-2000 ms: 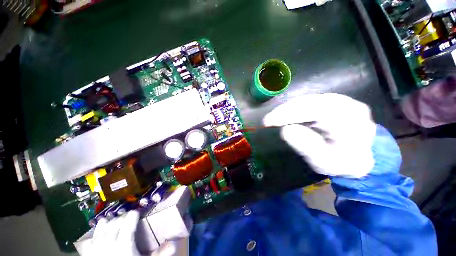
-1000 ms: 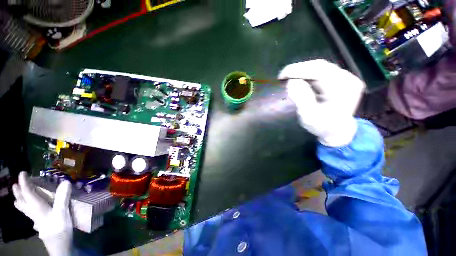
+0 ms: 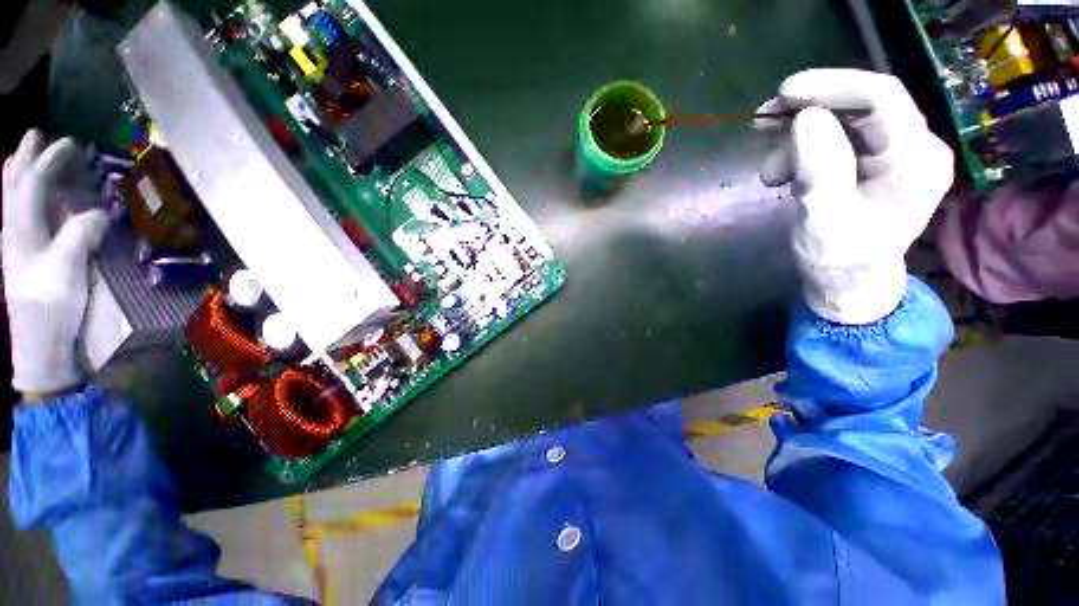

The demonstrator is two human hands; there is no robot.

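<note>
The green power board (image 3: 391, 213) lies tilted on the dark green mat, its long silver heatsink (image 3: 243, 178) running along it. Two orange copper coils sit near its lower corner. The green coating cup (image 3: 621, 133) stands right of the board with dark amber liquid inside. My right hand (image 3: 861, 178), in a white glove, holds the thin reddish-brown brush (image 3: 716, 118) with its tip in the cup's mouth. My left hand (image 3: 50, 266), in a white glove, is at the board's left side by the finned heatsink block (image 3: 154, 290); its fingers are apart, and whether it grips the block is hidden.
Another board (image 3: 1006, 71) with yellow and blue parts lies at the upper right. A person's pink sleeve (image 3: 1018, 243) is below it. The mat's front edge runs between the board and my blue coat. Yellow lines (image 3: 367, 519) mark the grey floor.
The board has turned clockwise, its right end now pointing down toward me. My left hand has moved up with its left side. The brush went from the board to the cup and remains there.
</note>
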